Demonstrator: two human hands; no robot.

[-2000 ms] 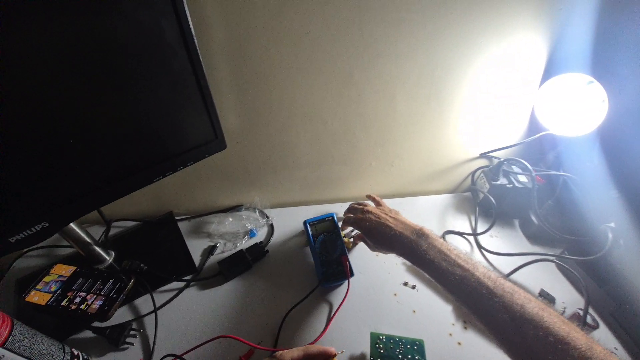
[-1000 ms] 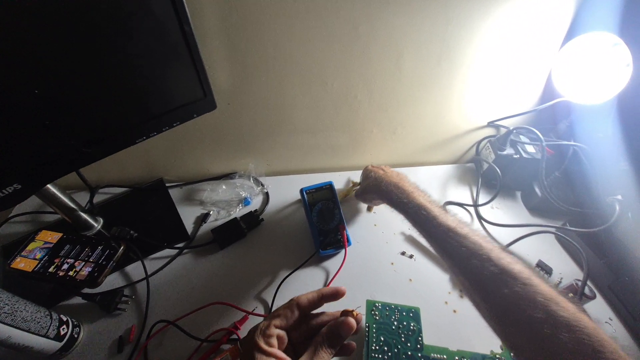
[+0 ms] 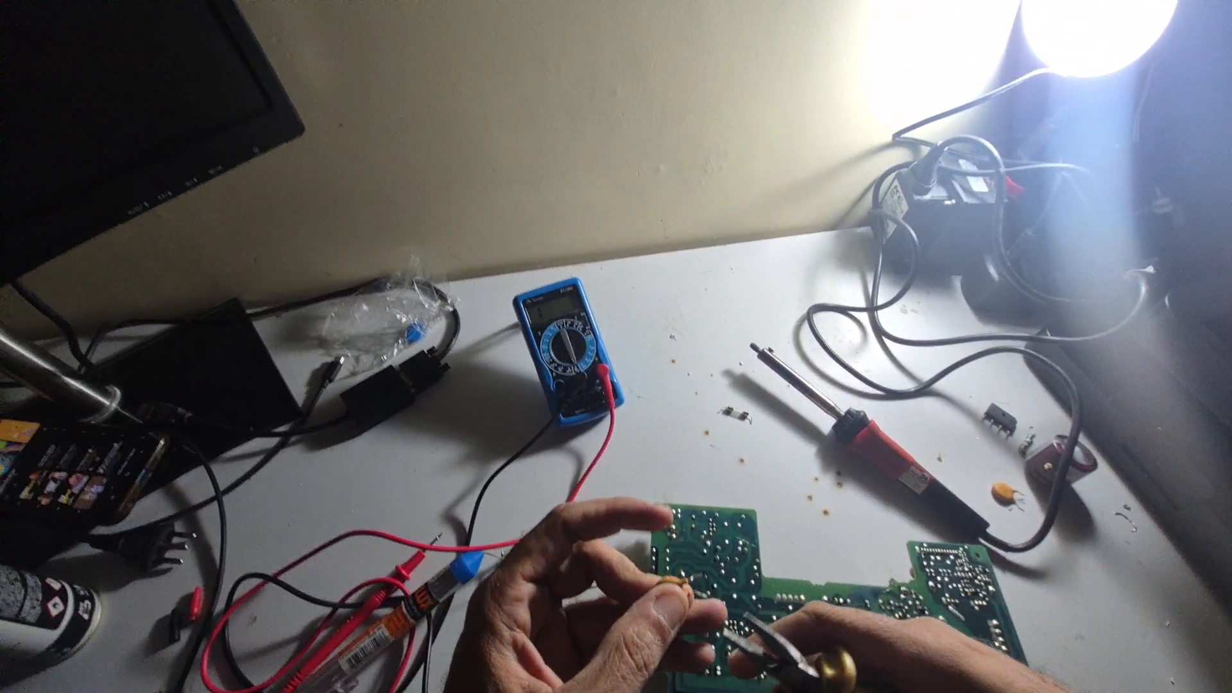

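Note:
My left hand pinches a small orange-brown disc component between thumb and fingers, above the left part of a green circuit board. My right hand holds small pliers or cutters, whose jaws point toward the left hand. Solder side up, the board lies at the bottom of the view. A blue digital multimeter lies behind the hands with red and black leads plugged in. To the right, a red and black soldering iron rests on the table, its tip toward the back left.
Loose parts, among them an orange disc component and a black component, lie at right near the iron's cable. A solder tube, test leads and a spray can are at left. A monitor and a lamp stand behind.
My right hand has come from beside the multimeter down to the board and now holds the pliers or cutters. My left hand has moved further into view. The soldering iron, hidden by the arm before, now shows.

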